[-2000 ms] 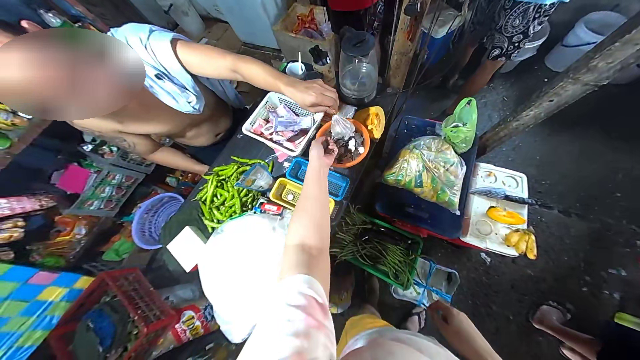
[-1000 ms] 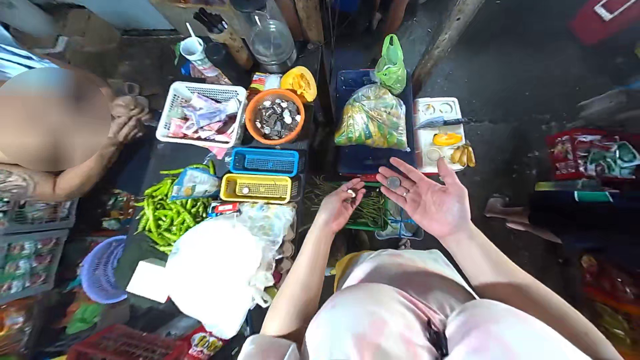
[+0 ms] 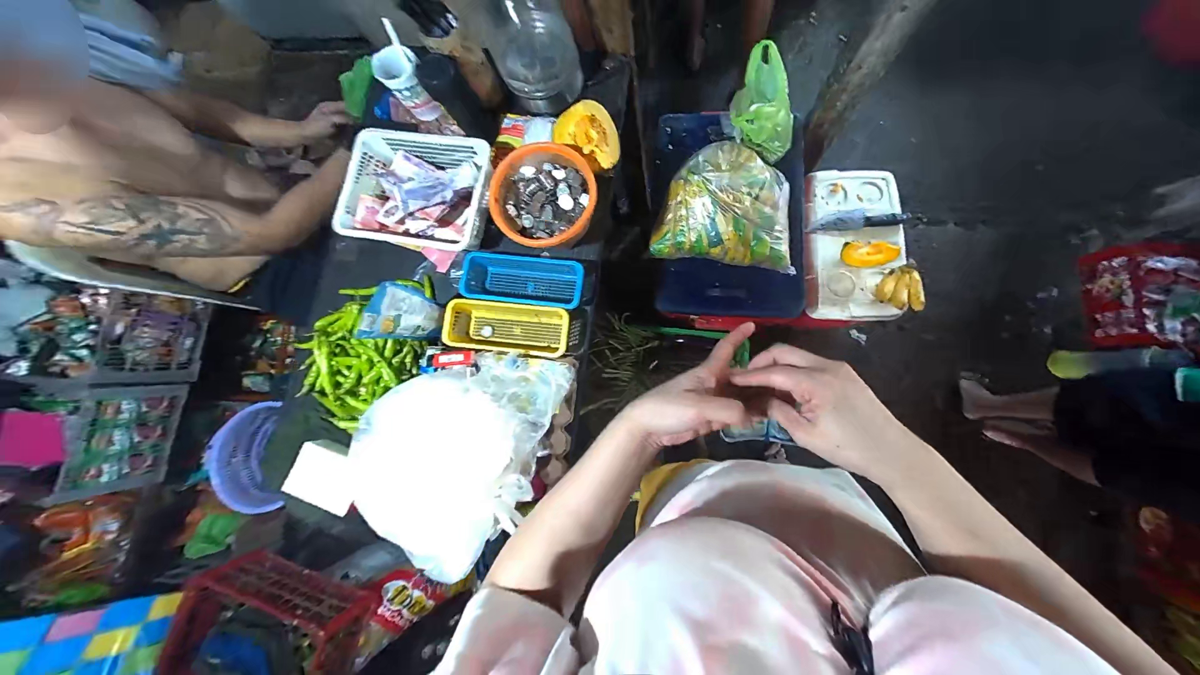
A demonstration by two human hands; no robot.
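My left hand (image 3: 689, 398) and my right hand (image 3: 816, 398) meet in front of my body, fingertips touching or nearly so. Whether a coin is between them is hidden. To their left, on a dark table, stand an orange bowl of coins (image 3: 543, 195), a white basket (image 3: 410, 242) holding banknotes, a blue plastic basket (image 3: 522, 280) and a yellow basket (image 3: 506, 327) with a coin in it. Green chili peppers (image 3: 361, 361) lie beside a bulging white plastic bag (image 3: 431, 469). Beyond my hands, a clear bag of green and yellow produce (image 3: 727, 211) rests on a dark blue crate (image 3: 731, 291).
A knife (image 3: 858, 220), squash piece (image 3: 870, 253) and small bananas (image 3: 900, 288) lie on a white lid (image 3: 825, 305). Another person's arm (image 3: 150, 225) rests at the far left. A glass jar (image 3: 536, 56) and cut squash (image 3: 589, 134) stand behind the coins. Another person's feet (image 3: 1008, 412) show at right.
My left hand was at the coin bowl, then beside my open right palm, which held a coin. Now both hands have come together. The other person's hand has left the banknote basket.
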